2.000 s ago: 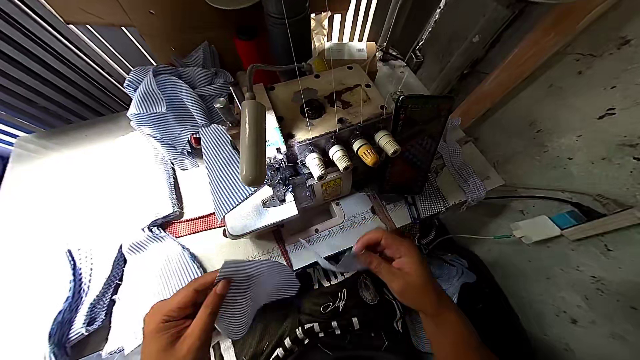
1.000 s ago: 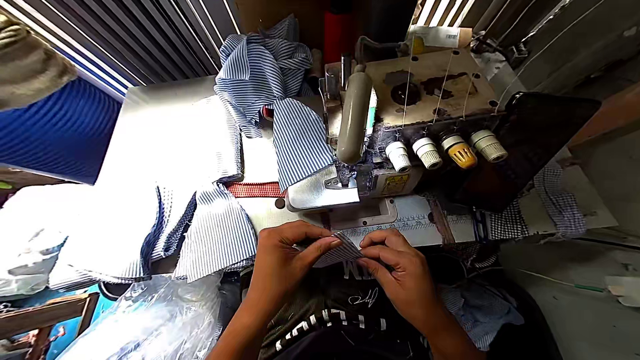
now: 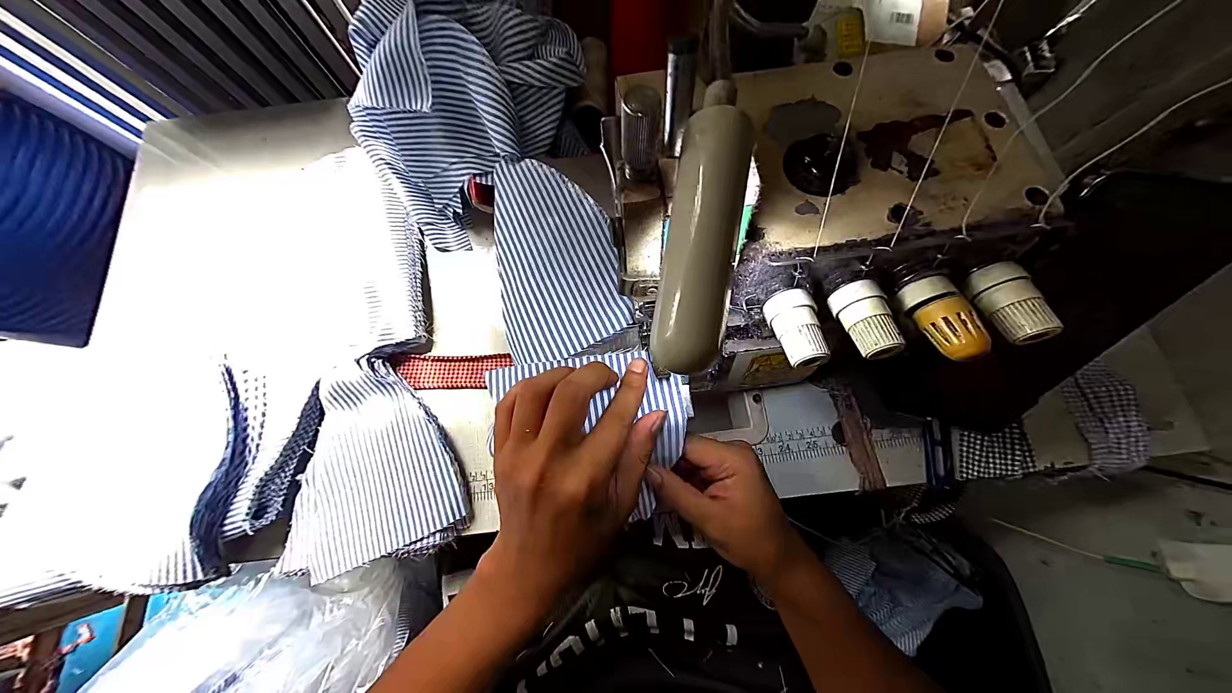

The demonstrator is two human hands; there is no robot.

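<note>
My left hand (image 3: pixel 568 462) lies with spread fingers on a blue-and-white striped fabric piece (image 3: pixel 664 397), pressing it flat at the front of an overlock sewing machine (image 3: pixel 885 144). With thumb and fingers, my right hand (image 3: pixel 722 496) pinches the lower right edge of the same piece. The fabric's upper edge lies by the presser foot area, which is mostly hidden behind the machine's rounded grey lamp or handle (image 3: pixel 703 241). Another striped piece (image 3: pixel 558 260) lies just behind, left of the machine. White and yellow tension dials (image 3: pixel 943 318) line the machine's front.
Stacked striped pieces (image 3: pixel 385 462) lie on the left, beside a red checked strip (image 3: pixel 443 372). A striped fabric heap (image 3: pixel 433 106) sits behind. A ruler strip (image 3: pixel 808 441) runs along the front edge. Checked fabric (image 3: pixel 1107 414) lies right; a clear plastic bag (image 3: pixel 279 626) is below left.
The hands have brought the striped piece up to the machine's front. My left hand now lies flat on it; one second ago both hands pinched it nearer the body. The view has moved closer.
</note>
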